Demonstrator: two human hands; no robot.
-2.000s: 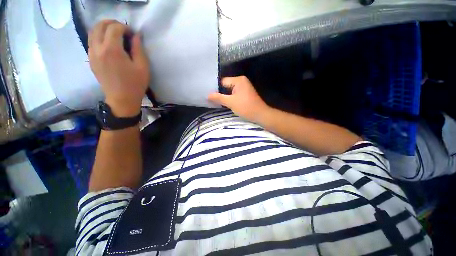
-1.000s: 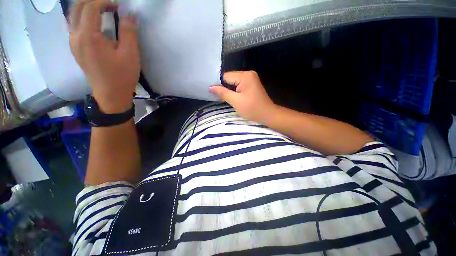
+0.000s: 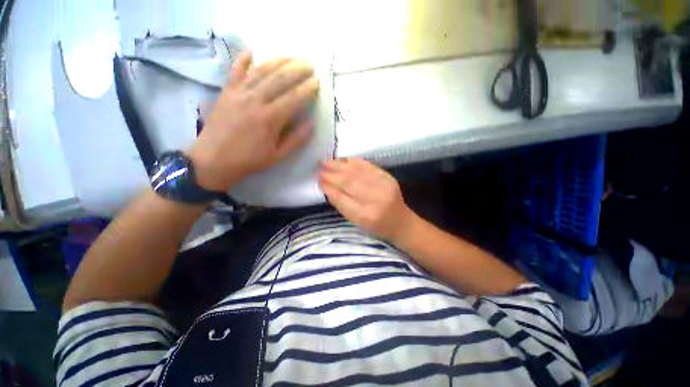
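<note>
A pale grey fabric panel with a dark right edge lies over the table's front edge. My left hand, with a round black watch on the wrist, lies on the panel with its fingers pointing up and right. My right hand pinches the panel's lower right edge between thumb and fingers. Left of my left hand, a folded part of the fabric shows a dark band along its left side. Whether my left fingers hold anything under them is hidden.
Black scissors lie on the white tabletop at the right. A small dark rectangle is at the table's far right. A blue plastic basket is below the table on the right. Another pale piece lies at the left.
My left hand has moved right across the panel and turned, with its fingers now flatter. The right hand stays at the edge. The view has tilted up, showing the scissors and more tabletop.
</note>
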